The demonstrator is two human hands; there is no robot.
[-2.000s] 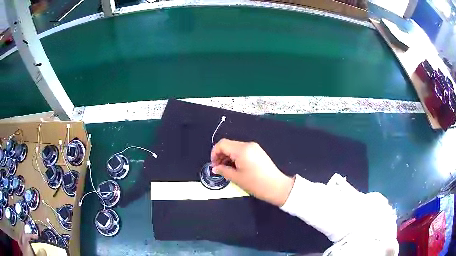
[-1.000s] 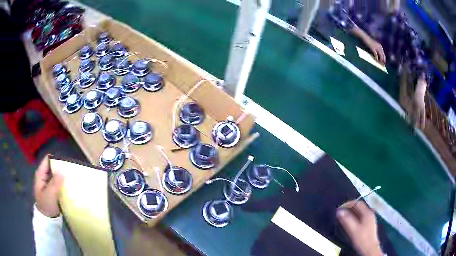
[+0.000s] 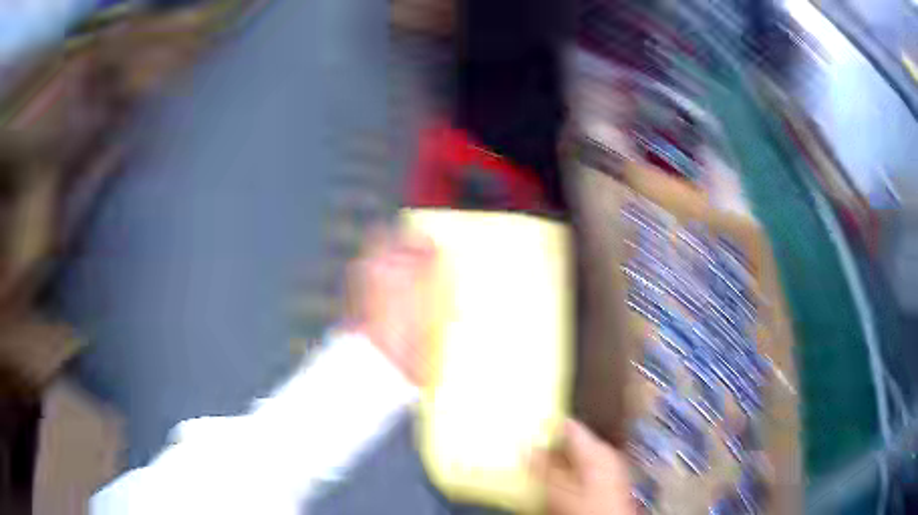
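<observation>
The frame is strongly blurred. A pale yellow sheet of backing paper (image 3: 495, 342) stands out in the middle of the view. My left hand (image 3: 395, 302) holds it by its left edge. My right hand (image 3: 589, 473) is at its lower right edge, partly cut off by the picture's bottom; its fingers are at the sheet, but the blur hides whether they grip it. The brown speaker tray (image 3: 780, 332) with blurred rows of loudspeakers (image 3: 695, 332) is to the right of the sheet.
Something red (image 3: 458, 166) is behind the sheet's top, beside a dark shape. The green belt (image 3: 825, 402) curves along the far right. Grey floor (image 3: 221, 201) is at the left. A brown box-like shape (image 3: 75, 453) is at the lower left.
The view has swung left, away from the black sheet. The yellow sheet is now central, and my right hand has come from the black sheet to its lower right edge.
</observation>
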